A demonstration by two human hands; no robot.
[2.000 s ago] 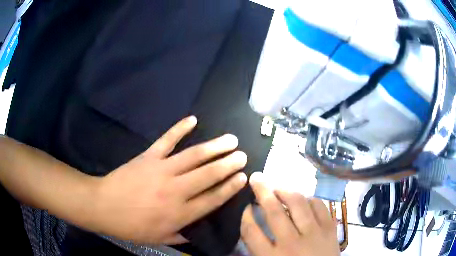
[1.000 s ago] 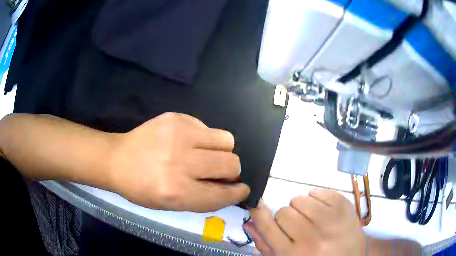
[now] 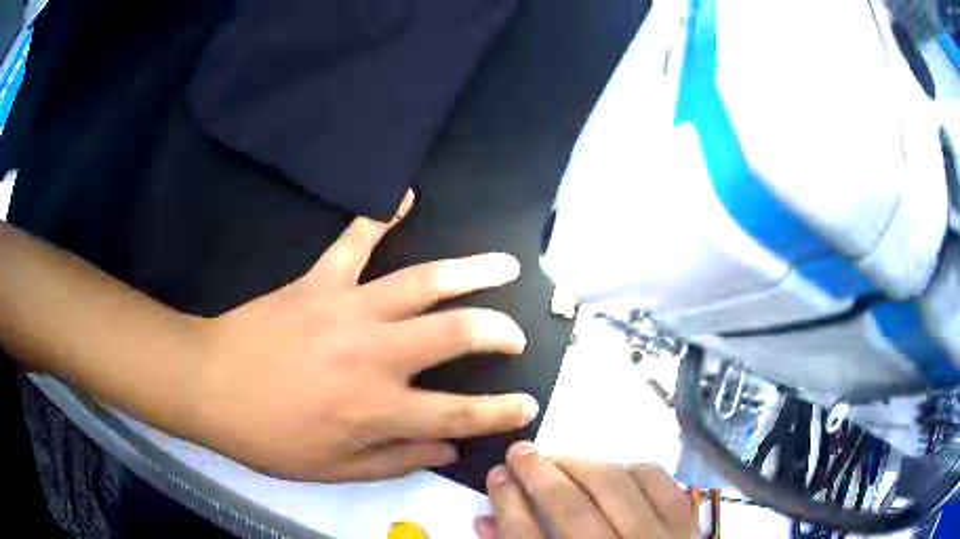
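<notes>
A black garment panel [image 3: 463,200] lies on the white table, its right edge running by the sewing machine's needle area [image 3: 642,335]. A purplish-navy piece [image 3: 337,95] lies on top of the panel. My left hand [image 3: 347,368] lies flat on the panel with fingers spread, its thumb at the lower corner of the navy piece. My right hand [image 3: 590,500] is at the panel's lower right corner, fingers curled and cut off by the bottom edge. Whether it pinches the cloth is unclear.
The white machine head [image 3: 779,158] with a blue stripe fills the right side. Orange-copper handles [image 3: 705,513] and black loops [image 3: 800,447] show below it. A yellow marker piece [image 3: 406,531] lies near the measuring tape [image 3: 200,505] along the table's curved front edge.
My left hand has opened from a curled grip near the panel's lower edge and spread flat further up. The view has shifted, so the machine head looks larger. The navy piece's corner now meets my thumb.
</notes>
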